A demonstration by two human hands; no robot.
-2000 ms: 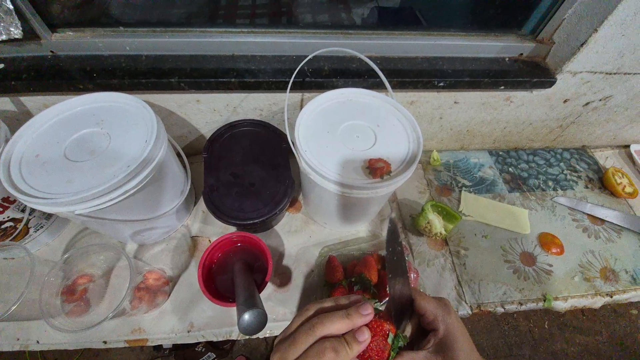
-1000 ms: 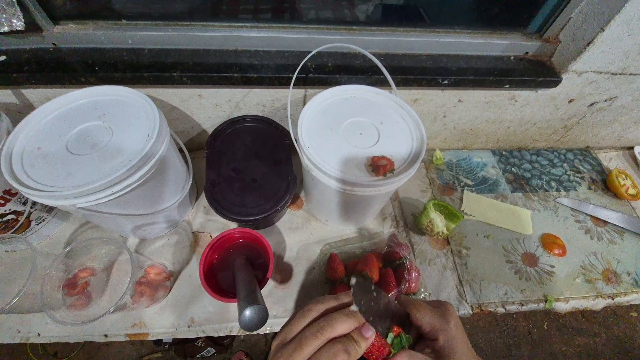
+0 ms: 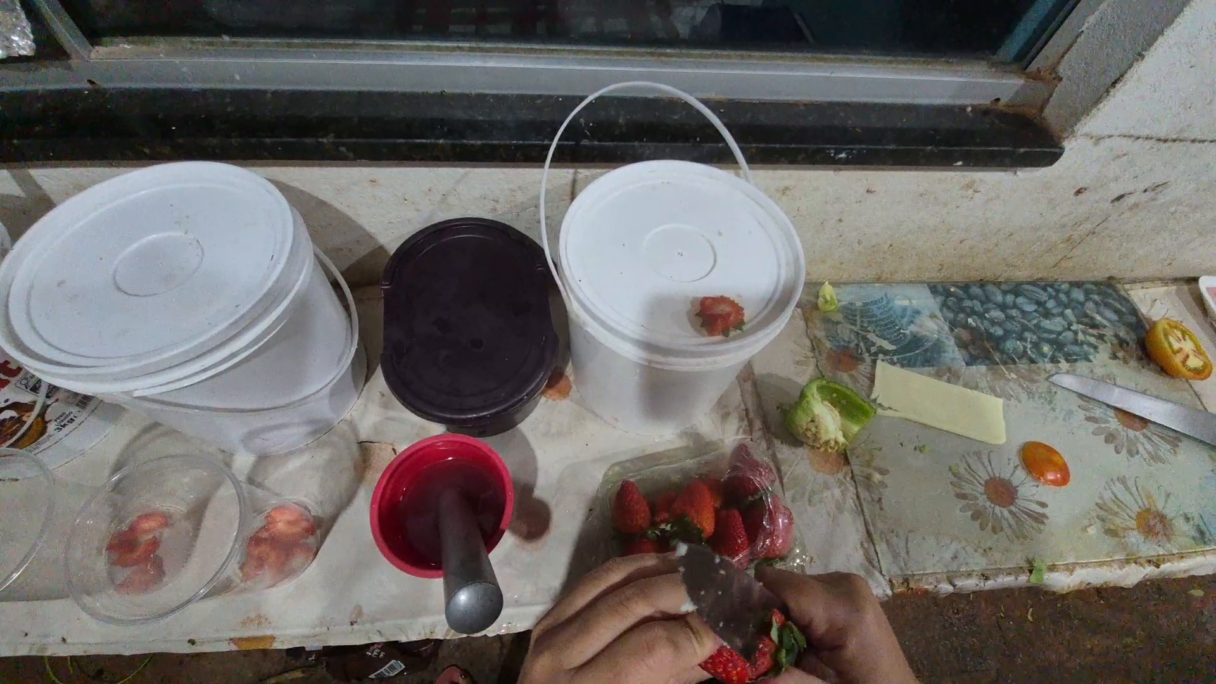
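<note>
At the bottom centre, my left hand [image 3: 617,622] holds a strawberry [image 3: 727,665] with green leaves. My right hand [image 3: 841,622] grips a knife, its blade [image 3: 727,594] lying against the fruit between both hands; the handle is hidden. Just beyond them sits a clear plastic tray of whole strawberries [image 3: 693,503], partly under crumpled film. To the left stands a red cup [image 3: 385,546] with a grey pestle [image 3: 465,570] leaning in it. Clear plastic cups [image 3: 228,484] with cut strawberry pieces [image 3: 138,551] are further left. A strawberry scrap [image 3: 720,315] lies on a white bucket's lid.
Two lidded white buckets [image 3: 157,271] [image 3: 665,228] and a dark lidded container [image 3: 470,323] stand along the wall. On the right lie a green pepper piece [image 3: 829,415], a pale yellow slice [image 3: 939,402], an orange tomato piece [image 3: 1045,464], a second knife [image 3: 1135,407] and a cut tomato [image 3: 1178,349].
The knife blade, upright beside the strawberry two seconds ago, now slants across it toward my left hand. Both hands have stayed at the bottom centre, and more of the tray shows.
</note>
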